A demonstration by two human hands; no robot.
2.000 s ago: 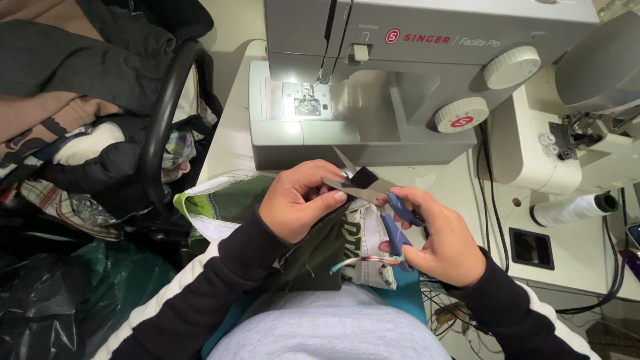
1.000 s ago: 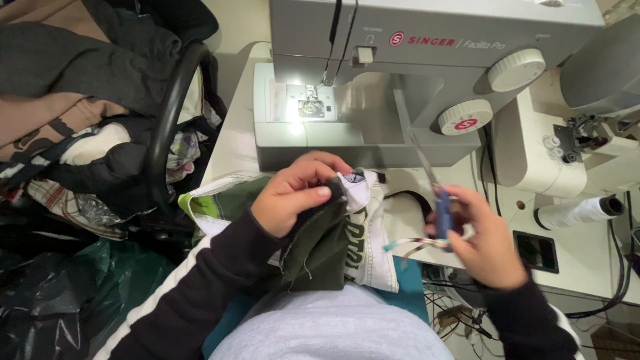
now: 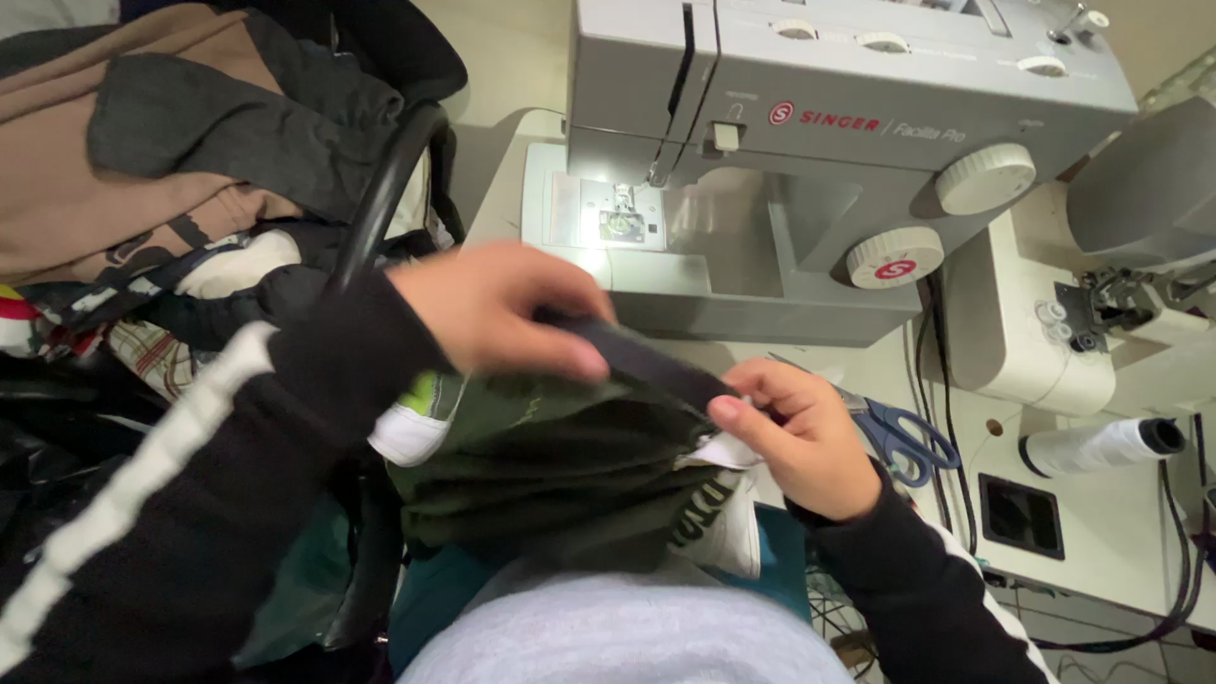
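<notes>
A dark green garment (image 3: 532,465) with white parts and dark lettering lies over my lap. Along its upper edge runs a black band (image 3: 655,366), stretched between my two hands. My left hand (image 3: 508,309), blurred, pinches the band's left end between thumb and fingers. At the band's right end, my right hand (image 3: 803,432) grips it next to a white piece of the garment. Blue-handled scissors (image 3: 902,439) lie on the table just right of my right hand, their blades partly hidden behind it.
A grey Singer sewing machine (image 3: 836,109) stands ahead, its lamp lit. To its right are a second, cream machine (image 3: 1016,323) and a white thread cone (image 3: 1092,446). Black cables (image 3: 936,380) run between the machines. Piled clothes (image 3: 190,161) fill the left side, beside a black curved bar (image 3: 385,195).
The scissors, in my right hand in both earlier frames, now lie on the table. My right hand has come back to the garment, and the black band is spread between both hands.
</notes>
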